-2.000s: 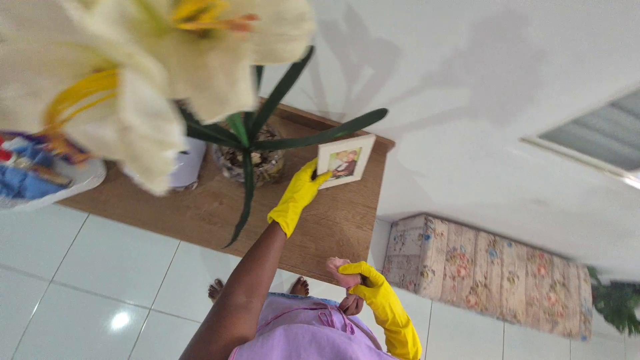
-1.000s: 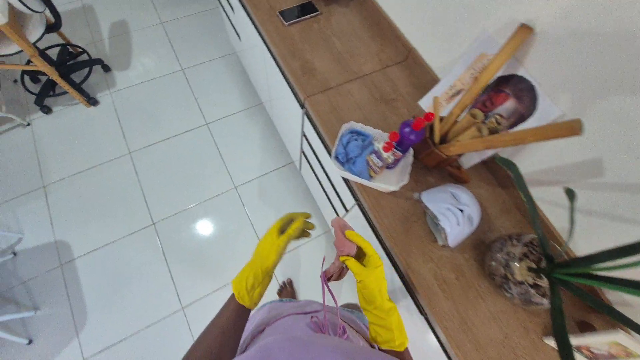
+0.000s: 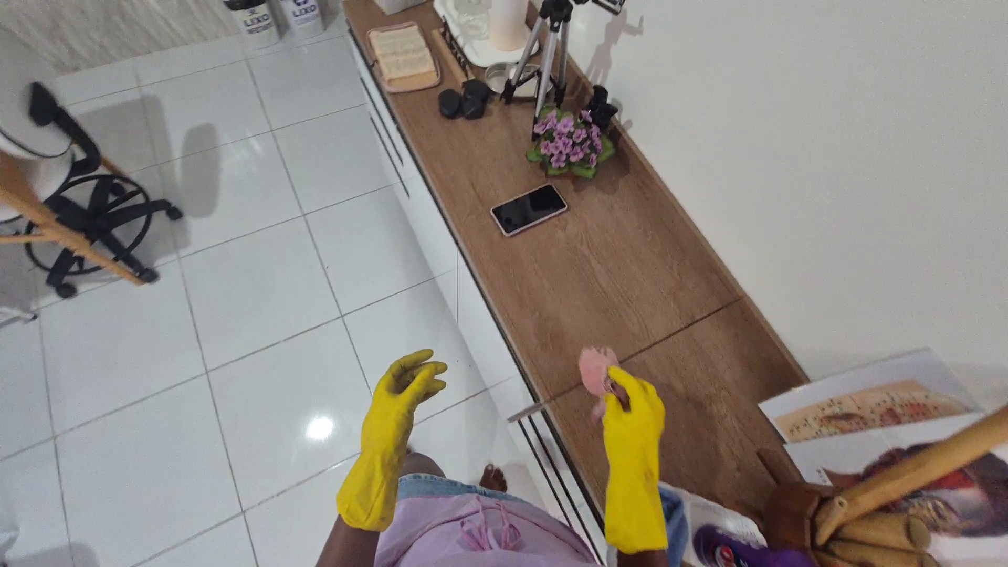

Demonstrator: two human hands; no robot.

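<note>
My right hand (image 3: 635, 449), in a yellow rubber glove, pinches a crumpled pink cloth (image 3: 597, 372) above the wooden countertop (image 3: 583, 315). My left hand (image 3: 386, 441), gloved the same way, is raised over the tiled floor with curled fingers apart and nothing in it. Beyond the hands on the counter lies a smartphone (image 3: 529, 209), screen up. Behind it stands a pot of pink-purple flowers (image 3: 568, 145). Whether the cloth touches the counter I cannot tell.
Farther back are a small tripod (image 3: 551, 47), an open book (image 3: 403, 53) and a white tray (image 3: 472, 47). Near right stand a wooden holder (image 3: 787, 516), prints (image 3: 874, 402) and a purple bottle (image 3: 732, 547). A wheeled chair (image 3: 98, 209) stands at left.
The view has swung along the counter to its other end. Earlier my left hand was at a framed picture; now it is away from the counter. The pink cloth remains in my right hand.
</note>
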